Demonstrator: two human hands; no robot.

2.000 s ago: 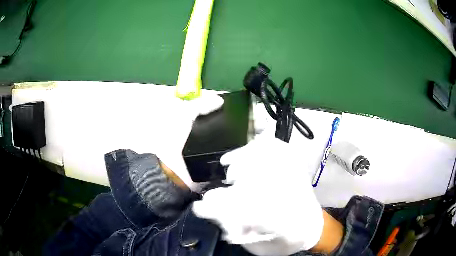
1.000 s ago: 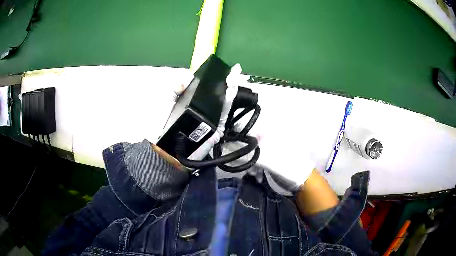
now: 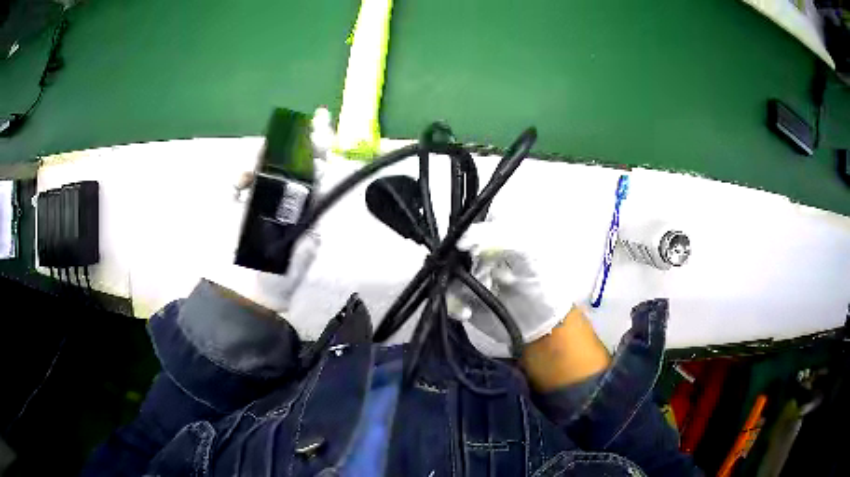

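Observation:
A black power adapter (image 3: 277, 200) with a small white label is held tilted over the white ledge, left of centre. My left hand (image 3: 296, 270), in a white glove, is closed around it; parts of the hand blend into the white ledge. A black cord (image 3: 359, 179) leaves the adapter and runs right to a looped bundle with a dark plug (image 3: 396, 207). My right hand (image 3: 511, 289), in a white glove, holds the bundle near its gathered middle, in front of my jacket. Some right fingers are hidden behind the loops.
A blue-and-white toothbrush (image 3: 611, 242) and a small cylinder (image 3: 664, 249) lie on the white ledge (image 3: 746, 279) at right. Dark adapters stand at its left end (image 3: 68, 224). A yellow-green strip (image 3: 365, 79) crosses the green belt (image 3: 559, 74). Another adapter (image 3: 791, 126) lies far right.
The adapter has moved left, away from the cord bundle, and the cord between them is drawn out. My right hand now holds the spread loops. Earlier both hands were close together at the adapter.

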